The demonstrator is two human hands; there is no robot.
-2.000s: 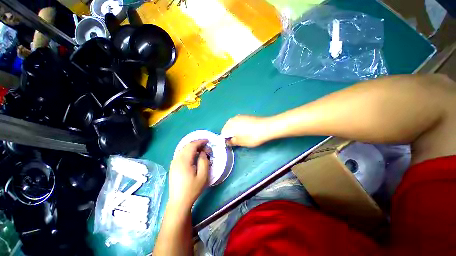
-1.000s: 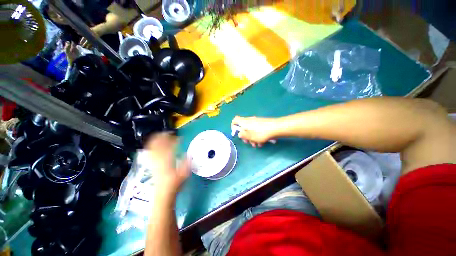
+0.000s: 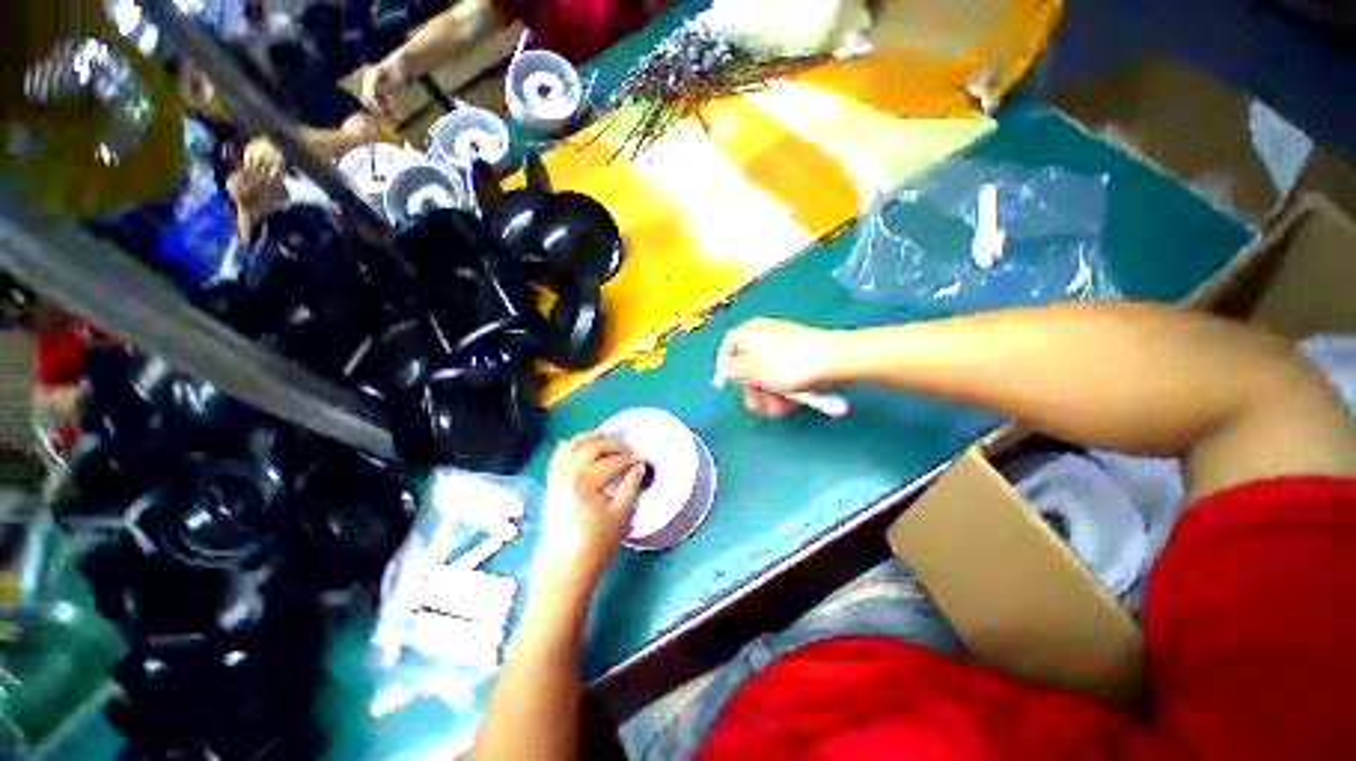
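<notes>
A white round housing (image 3: 677,483) sits on the green bench in front of me, its flat face up. My left hand (image 3: 592,491) rests on its left side, with fingertips at the dark centre hole. My right hand (image 3: 766,367) is beyond and right of the housing, apart from it, and holds a long white plastic piece (image 3: 821,402) that sticks out to the right. A clear bag of white pieces (image 3: 455,587) lies left of my left hand.
Black housings (image 3: 476,416) are piled at left under a grey metal bar (image 3: 194,320). White housings (image 3: 544,92), wired parts (image 3: 677,78) and yellow-taped cardboard (image 3: 744,164) are on the far side. A clear bag (image 3: 907,245) lies far right, an open carton (image 3: 1019,572) near right. People's hands show far left.
My left hand has moved from over the left bag back onto the housing. My right hand has shifted slightly right, and the long white piece now shows in it. The camera view has shifted.
</notes>
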